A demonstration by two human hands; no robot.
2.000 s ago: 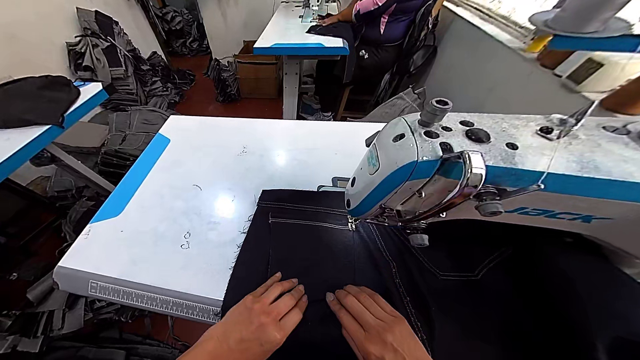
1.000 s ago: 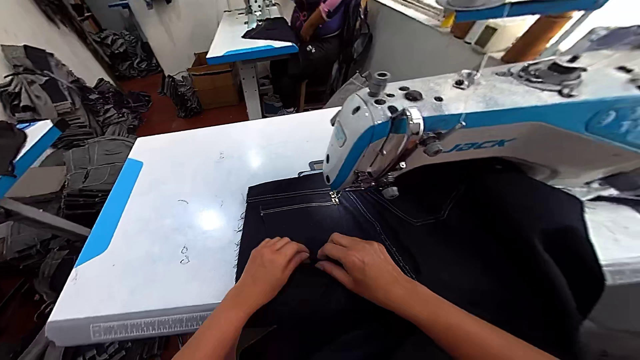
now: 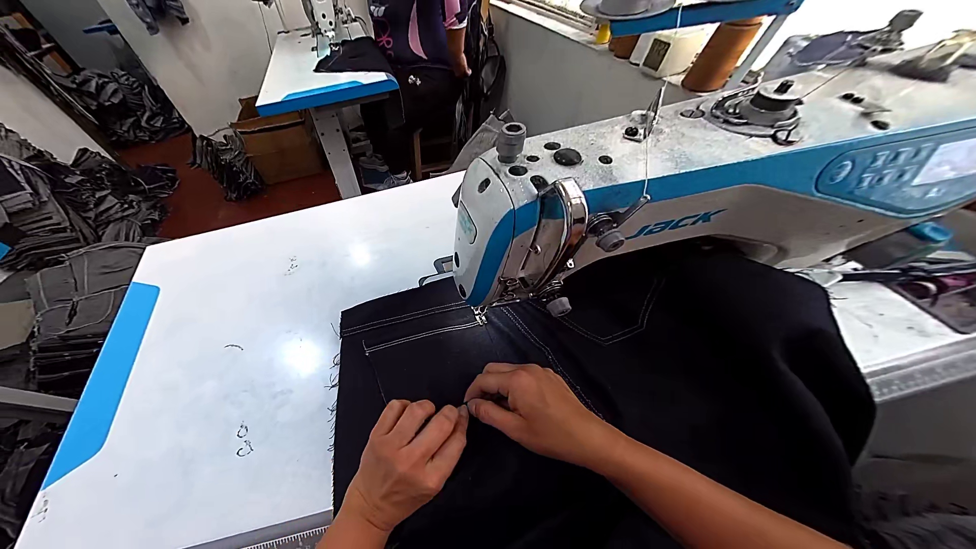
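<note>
Dark denim trousers pieces (image 3: 732,396) with pale topstitching lie under the head of a white and blue Jack sewing machine (image 3: 526,221). The presser foot (image 3: 479,315) rests at the end of a double stitch line on a patch pocket (image 3: 427,366). Below the foot, my left hand (image 3: 415,454) pinches the pocket's fabric between bent fingers. Touching it from the right, my right hand (image 3: 534,412) grips the same bit of cloth with thumb and forefinger. Frayed threads hang along the cloth's left edge.
The white table (image 3: 206,320) with blue edging extends left, a ruler strip (image 3: 293,536) along its front. Stacks of grey cloth (image 3: 84,297) stand at left. Beyond are a cardboard box (image 3: 278,145), another sewing table (image 3: 328,91) and a seated person (image 3: 419,61). Thread cones (image 3: 720,57) stand behind the machine.
My hands lay flatter and apart on the cloth two seconds ago; they have come together, fingertips pinching the fabric. The view has shifted right.
</note>
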